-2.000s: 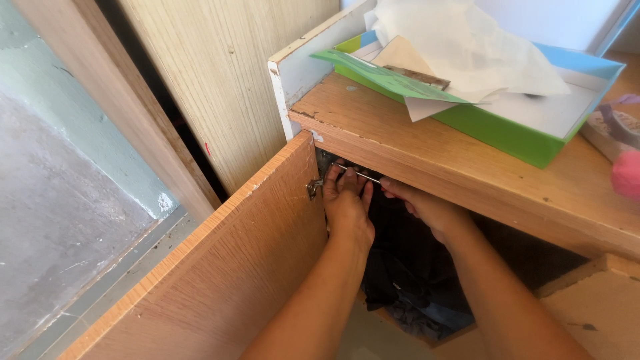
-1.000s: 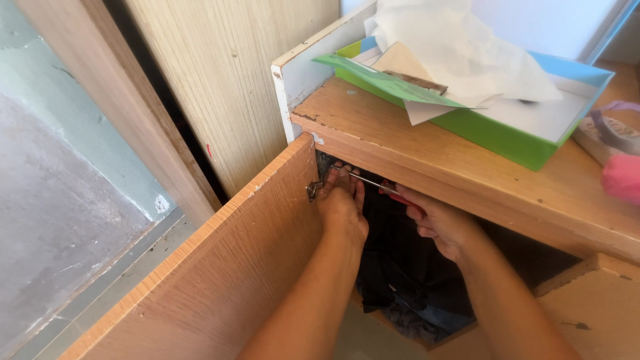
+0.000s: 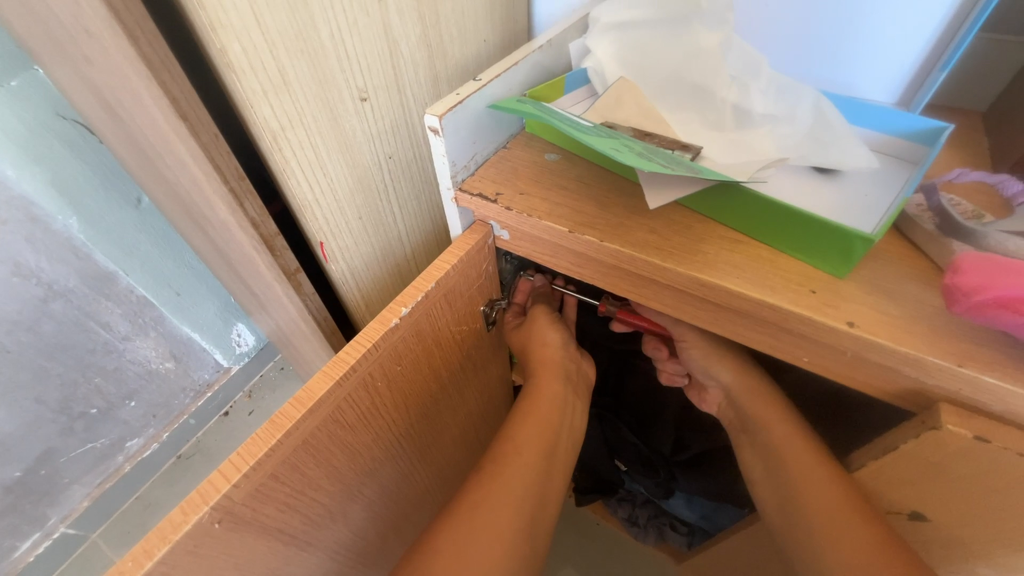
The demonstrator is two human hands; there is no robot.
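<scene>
A screwdriver with a red handle (image 3: 636,318) is in my right hand (image 3: 692,352), under the edge of the wooden cabinet top (image 3: 680,248). Its metal shaft points left into the cabinet's upper corner. My left hand (image 3: 548,328) is at the far end of the shaft, fingers bent around or beside it; the tip is hidden. Close to my left fingers, a metal hinge (image 3: 494,310) is fixed on the inner face of the open wooden door (image 3: 360,432). Whether the left fingers also hold a small part cannot be seen.
On the cabinet top stands a green and blue box lid (image 3: 800,232) with papers and a metal piece. A pink item (image 3: 988,292) and a sandal-like thing (image 3: 952,208) lie at right. Dark cloth (image 3: 640,464) fills the cabinet below my hands. A second door panel (image 3: 944,488) is lower right.
My right hand has moved right and back from my left hand, and the red handle now shows more fully. My left hand stays by the hinge.
</scene>
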